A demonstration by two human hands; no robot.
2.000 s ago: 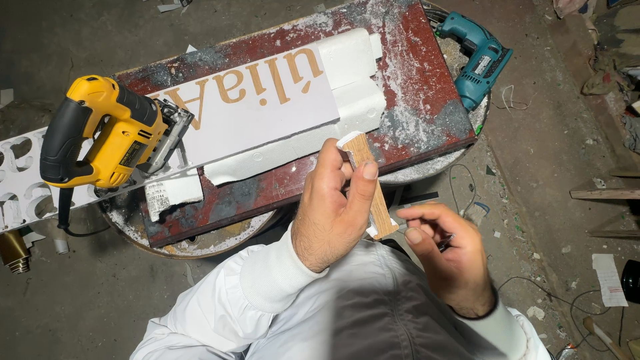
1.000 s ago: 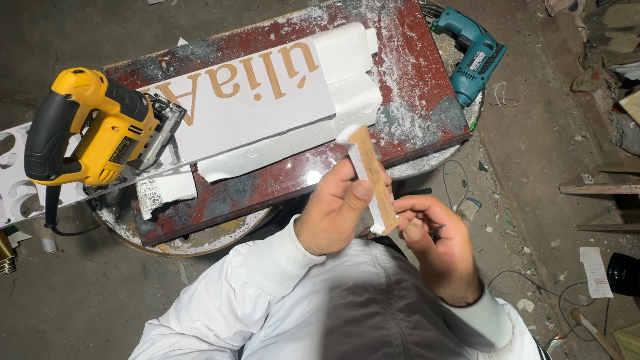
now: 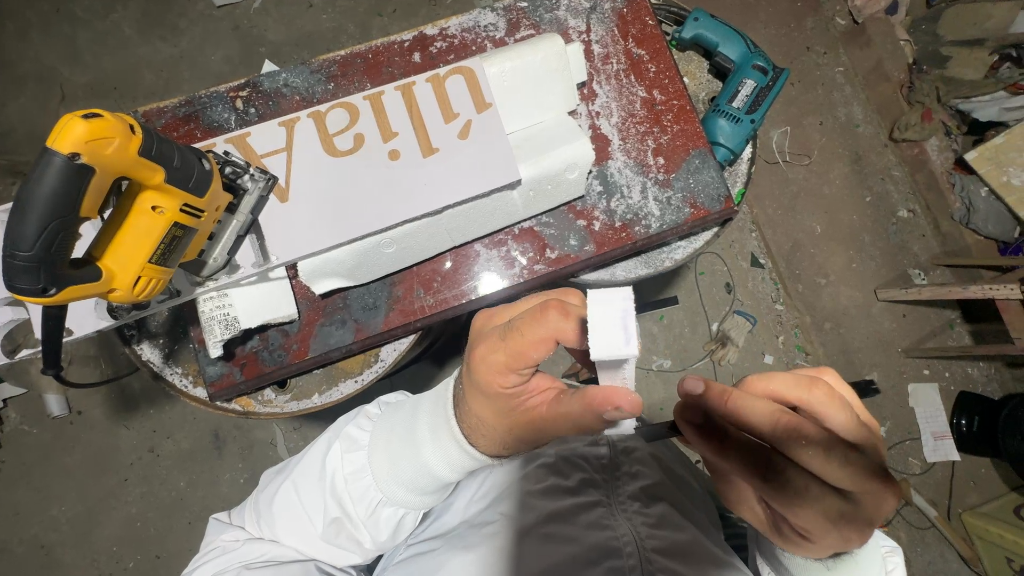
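Observation:
My left hand (image 3: 532, 372) grips a small white-edged cut piece (image 3: 614, 324), its white end turned toward the camera, near the front edge of the red board. A thin dark tool (image 3: 660, 431), its kind unclear, is pinched by my right hand (image 3: 788, 456), with its tip at the piece's lower end. Behind them, a white sheet with wood-coloured letters (image 3: 392, 160) lies over white foam (image 3: 456, 232) on the red board (image 3: 512, 272). A yellow and black DeWalt-style jigsaw (image 3: 136, 208) rests at the left on the sheet's cut-out end.
A teal corded drill (image 3: 736, 88) lies beyond the board's right end. Round drum-like supports (image 3: 280, 392) stand under the board. On the floor are a work glove (image 3: 730, 338), thin wires, a paper slip (image 3: 932, 420) and scraps. Wooden slats (image 3: 952, 293) stand at the right.
The piece in my left hand has been turned; its wood-coloured face showed earlier, and now its white end shows. My right hand remains close to its lower end.

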